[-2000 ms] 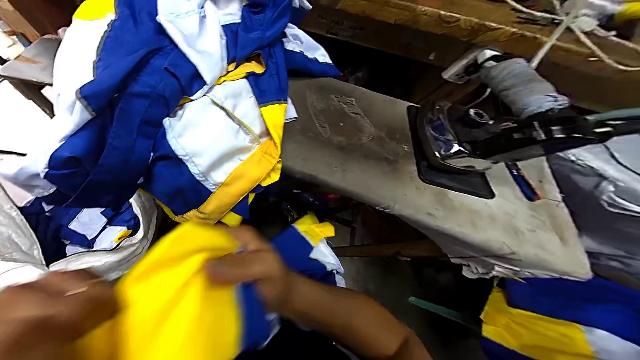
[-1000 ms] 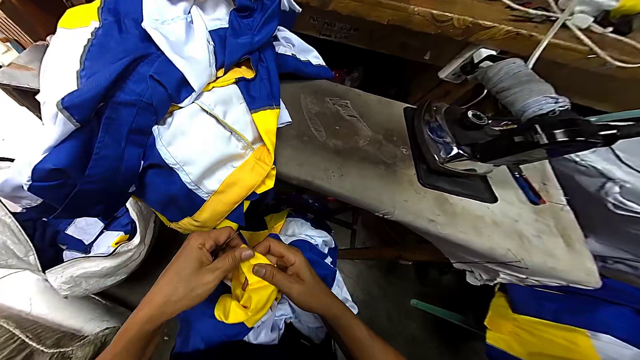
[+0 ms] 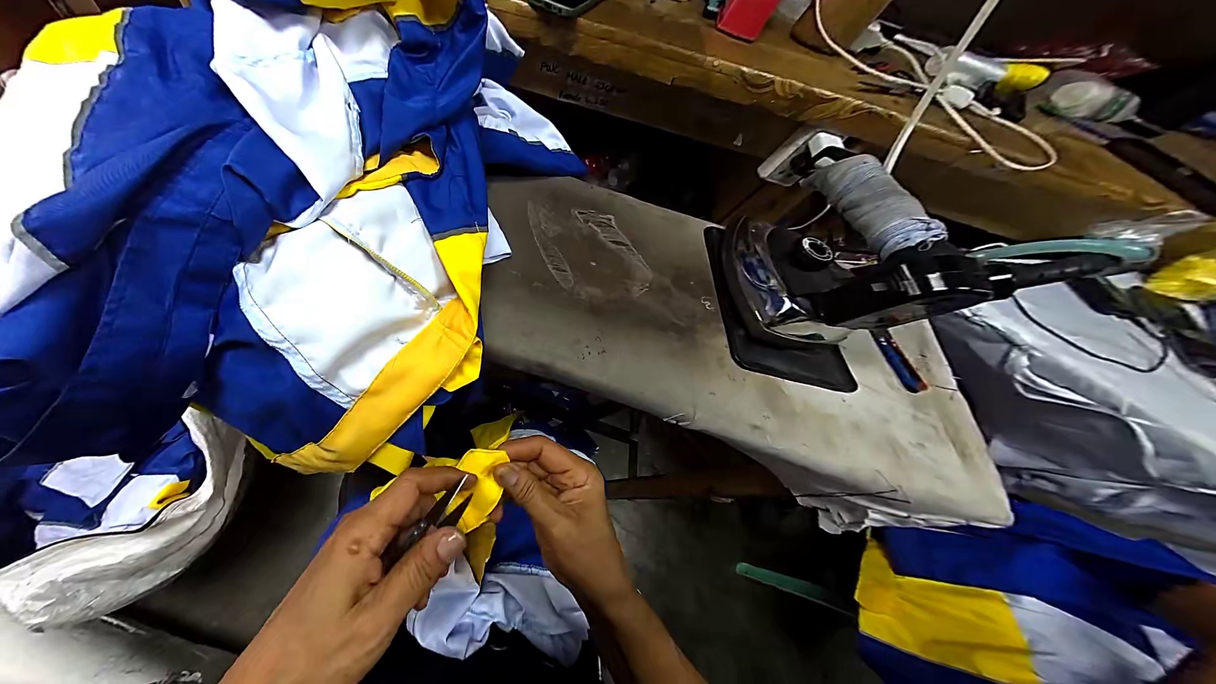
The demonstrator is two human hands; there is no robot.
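Note:
My left hand [image 3: 380,560] is closed around a small pair of thread snips [image 3: 445,508], whose blades point up against the yellow fabric edge [image 3: 484,484]. Thumb and fingers of my right hand [image 3: 560,513] pinch that same yellow piece just right of the blades. Below both hands hangs the rest of the garment, in blue and white cloth [image 3: 508,608]. Directly above them lies a heap of blue, white and yellow garments [image 3: 332,285]. The palm of my left hand and part of the snips' body are hidden.
An electric iron [image 3: 788,285] rests on a black pad [image 3: 798,366] on the grey ironing board [image 3: 608,313], beside a blue tool [image 3: 898,361]. A wooden bench [image 3: 722,85] with cords runs behind. A white sack [image 3: 180,532] of garments stands left; more blue and yellow cloth [image 3: 950,617] lies lower right.
Both hands were blurred around the yellow cloth two seconds ago, then pinched it close together. The snips now show in my left hand, with their blades at the cloth.

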